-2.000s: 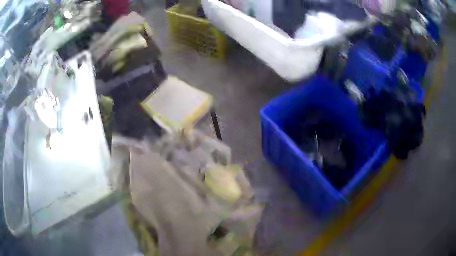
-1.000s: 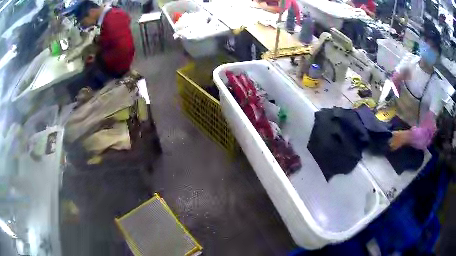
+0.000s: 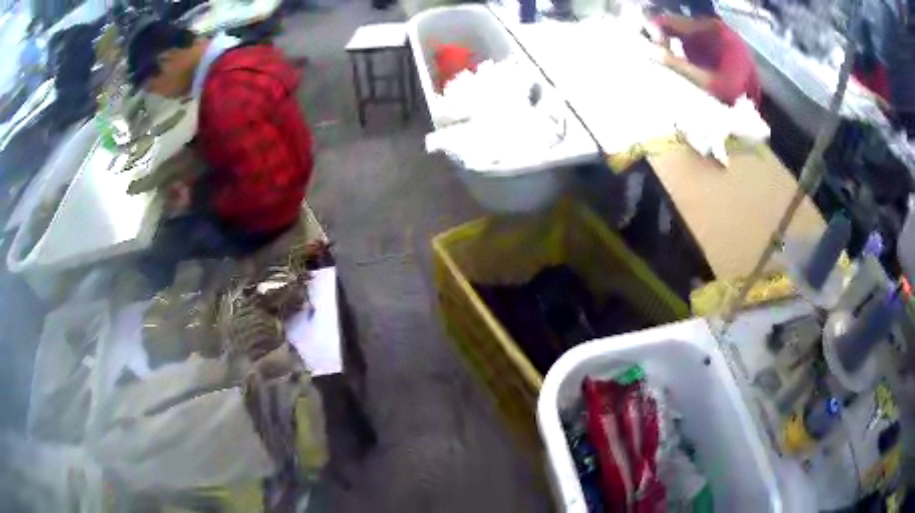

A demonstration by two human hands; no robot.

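Neither of my hands is in the picture. Nearest in front of me at the lower left lies a heap of taupe garment pieces with olive edges showing, blurred. A twisted, strip-like taupe bundle lies on its right side, beside a white flat piece. At the lower right a long white tub holds red cloth and some green bits.
A yellow crate with dark contents stands beside the tub. A person in red checks sits at a white table at left. Another white tub, a stool, a brown board and a person in red are beyond.
The view has moved forward along the aisle. The taupe heap and seated person appear larger. The yellow-edged stool top and the person handling dark cloth have left the view.
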